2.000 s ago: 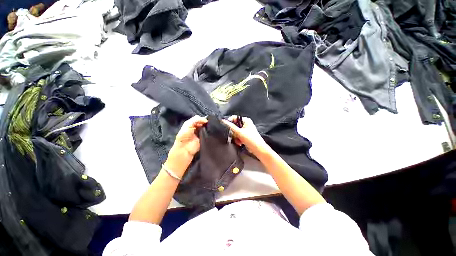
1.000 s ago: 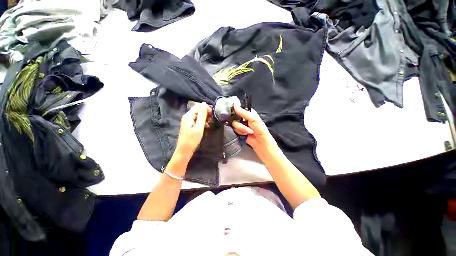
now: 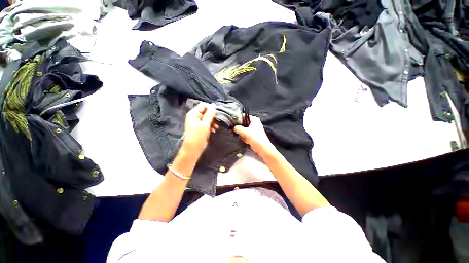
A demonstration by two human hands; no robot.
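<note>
A dark denim garment [image 3: 290,97] lies spread on the white table, with a yellow-green wing motif [image 3: 236,71] on it. Its sleeve [image 3: 180,69] folds over the body towards me. My left hand [image 3: 198,126] pinches the bunched sleeve end [image 3: 227,111], whose paler grey inside shows. My right hand [image 3: 250,132] is at the right side of the same bunch, its fingers partly hidden by cloth. A small dark tool, perhaps thread snips [image 3: 246,119], shows at its fingertips. Two gold buttons [image 3: 222,168] show on the cloth below the hands.
A heap of dark garments with gold buttons [image 3: 43,154] hangs over the table's left edge. Pale grey-green cloth [image 3: 46,23] lies at far left. Dark and grey garments [image 3: 383,61] lie at the right, another dark one [image 3: 159,13] at the back. The table's front edge curves before me.
The sleeve end has turned from its dark outside to show its pale inside, now bunched wider between the hands. The right hand has shifted slightly left and down over the last second.
</note>
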